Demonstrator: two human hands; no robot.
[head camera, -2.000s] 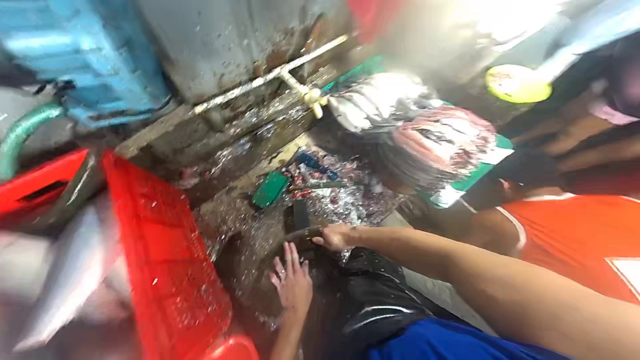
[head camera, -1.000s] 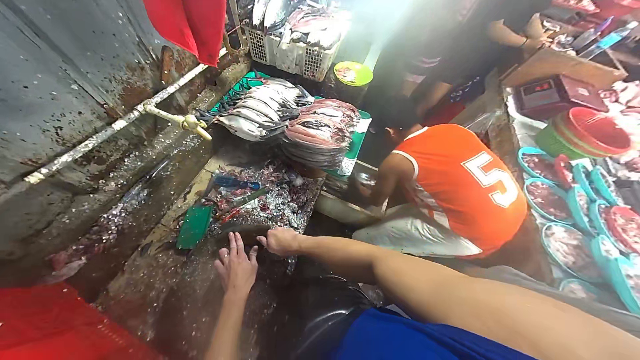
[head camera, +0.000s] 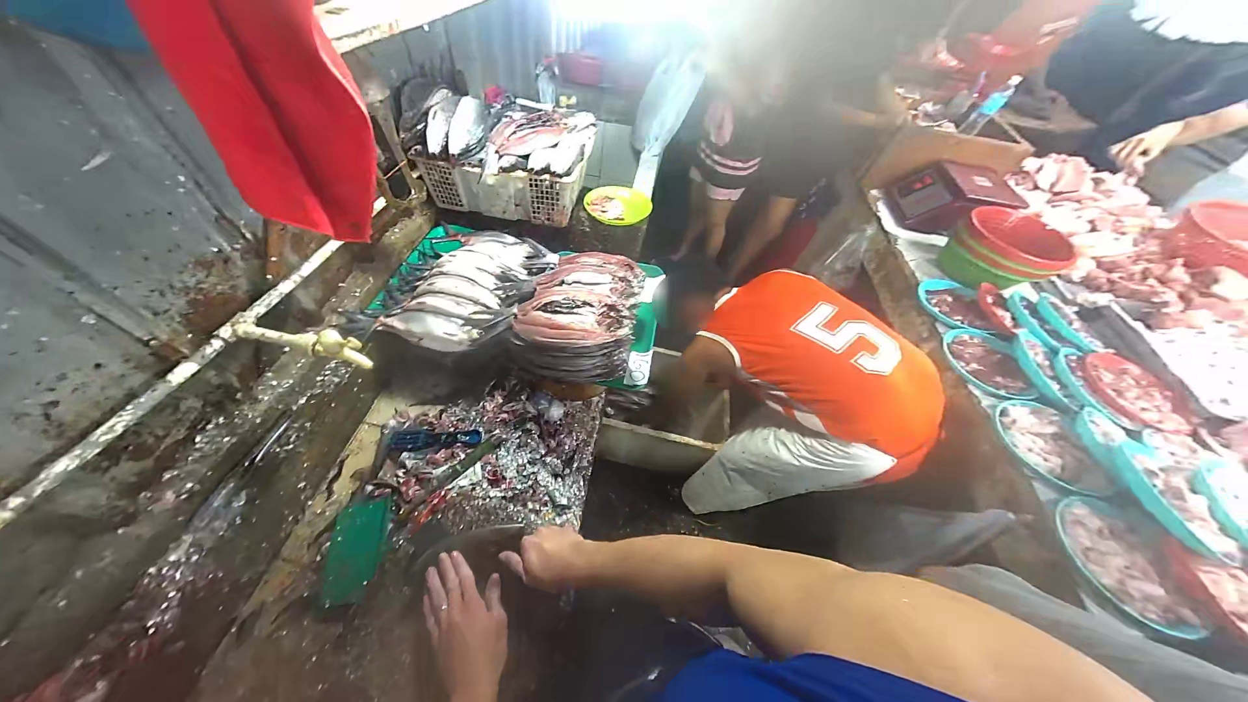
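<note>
In the head view, my left hand (head camera: 463, 609) lies palm down with its fingers extended, over the near edge of a dark curved object (head camera: 478, 539). My right hand (head camera: 551, 558) is closed at that object's far right edge; whether it is a blade or a fish I cannot tell. Beyond my hands, fish scraps and scales (head camera: 531, 463) cover a worktop. Among them are a blue-handled tool (head camera: 434, 440) and a green flat-bladed tool or piece (head camera: 356, 551). Whole silvery fish (head camera: 453, 292) and opened pink fish (head camera: 575, 317) are stacked on green trays behind.
A person in an orange shirt (head camera: 829, 375) crouches at a pale basin (head camera: 658, 450) on the right. A yellow-green bowl (head camera: 618, 206) and a white crate of fish (head camera: 502, 195) stand behind. A pipe with a tap (head camera: 327, 343) runs along the left wall. Seafood bowls (head camera: 1048, 444) line the right.
The view has swung far to the right and up, bringing the stall into sight. My hands remain at the same dark object, the left flat, the right closed.
</note>
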